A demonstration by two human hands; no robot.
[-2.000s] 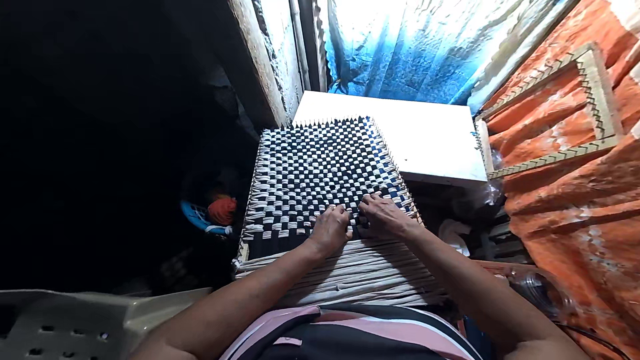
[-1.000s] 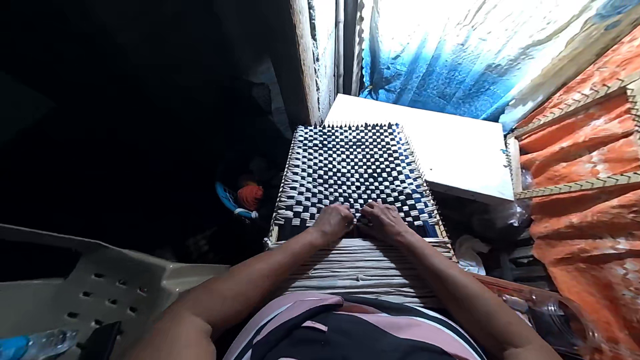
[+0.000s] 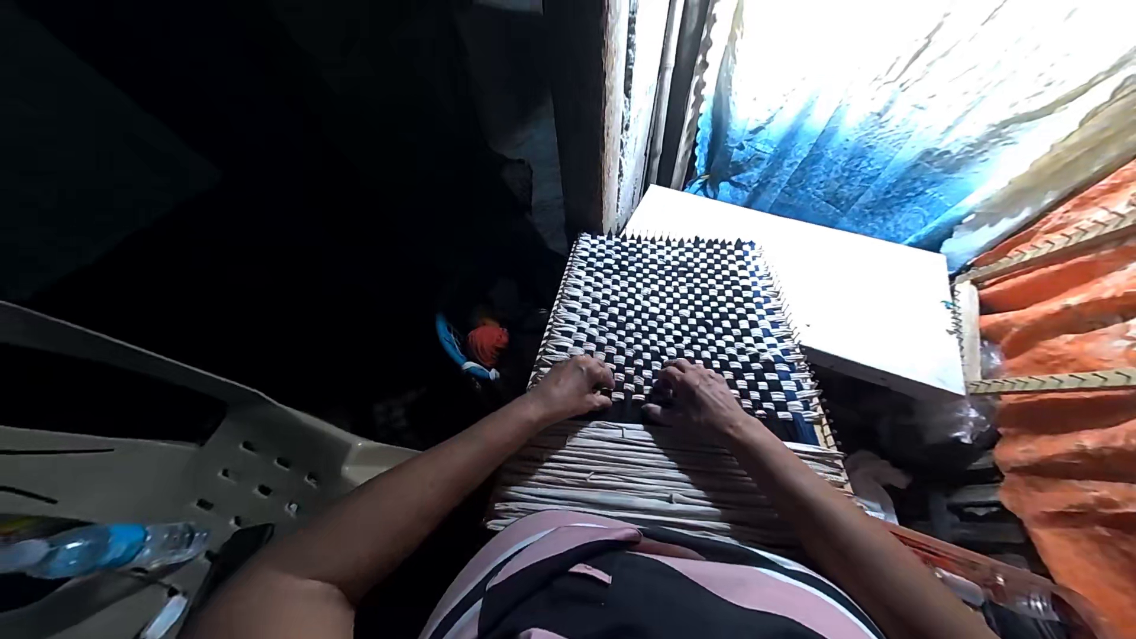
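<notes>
A black-and-white checkered weave [image 3: 666, 302] of fabric strips is stretched on a wooden frame with nails along its edges, directly before me. Nearer my body, pale strips [image 3: 621, 470] run crosswise in loose rows. My left hand [image 3: 575, 389] rests with curled fingers at the near edge of the checkered part, left of the middle. Close to its right, my right hand [image 3: 697, 398] bends its fingers onto the same edge. The two hands are a small gap apart. Their fingertips are partly hidden, so whether they pinch a strip cannot be told.
A white board or tabletop [image 3: 870, 293] lies behind and right of the frame. An empty nailed wooden frame [image 3: 1052, 383] leans against orange sheeting [image 3: 1065, 470]. At left are a plastic chair [image 3: 266, 444] with a plastic bottle [image 3: 115, 548] on it, and a red ball-like bundle [image 3: 487, 343] beside a blue rim.
My hands have stayed at the near edge of the checkered weave, and my right hand's fingers look a little more spread. The view has swung left, showing more of the chair.
</notes>
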